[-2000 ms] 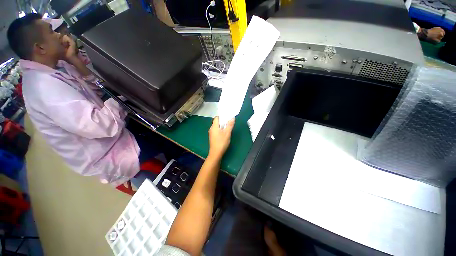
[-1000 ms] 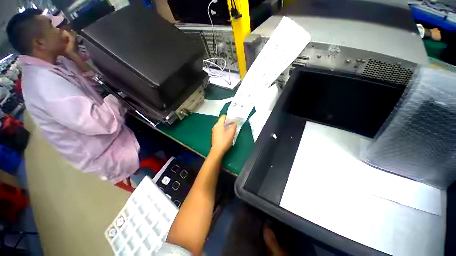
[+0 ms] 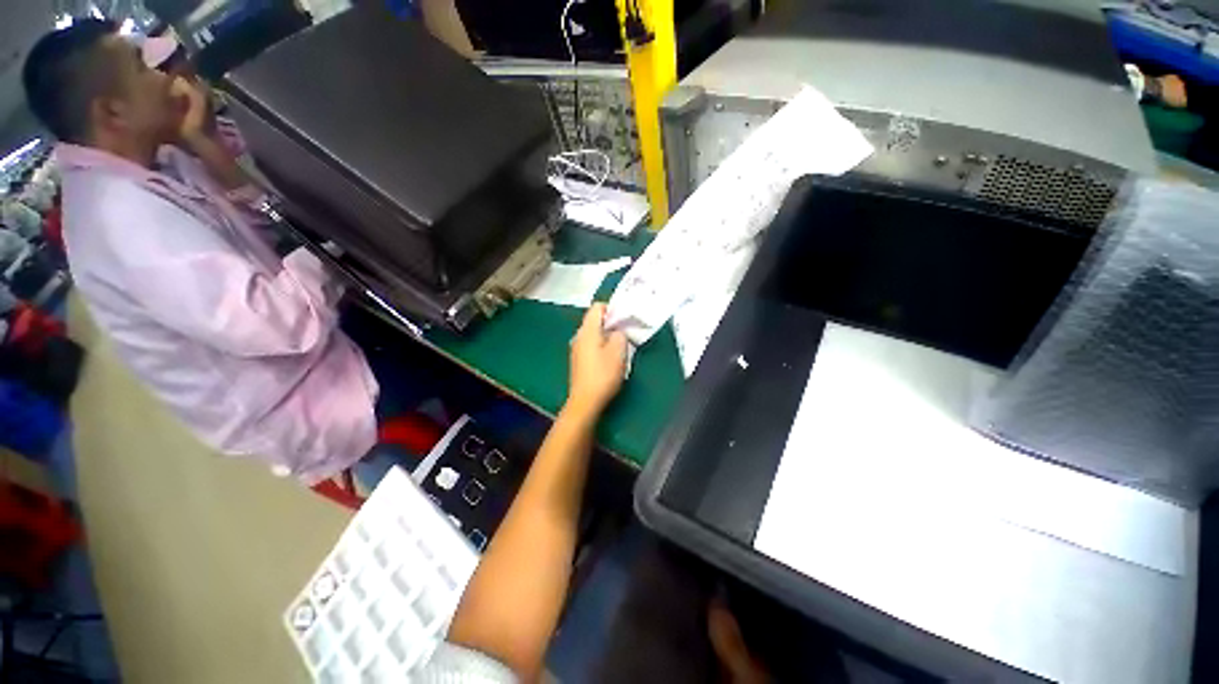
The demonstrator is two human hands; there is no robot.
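Observation:
My left hand [image 3: 598, 358] reaches up from the bottom and is shut on the lower end of a long white label strip [image 3: 742, 201] with rows of small grey print. The strip slants up and right, over the green mat and in front of a grey instrument. A narrow patch of skin [image 3: 729, 644] shows in shadow below the tote; it may be part of my right hand or arm, but its fingers cannot be made out. A white compartment tray [image 3: 388, 577] with two small round-marked parts at its left corner lies beside my left forearm, overlapping a black parts tray [image 3: 461, 468].
A black tote [image 3: 709, 441] holds a white sheet [image 3: 963, 535] and bubble bag [image 3: 1123, 361]. Loose paper [image 3: 575, 281] lies on the green mat [image 3: 515, 354]. A black box [image 3: 401, 147], yellow post [image 3: 652, 120] and grey instrument [image 3: 922, 80] stand behind. A person in pink [image 3: 201, 307] is at left.
The strip has tilted from steep to more slanted, its upper end moving right and down towards the tote. My left hand holds the same end and has barely moved.

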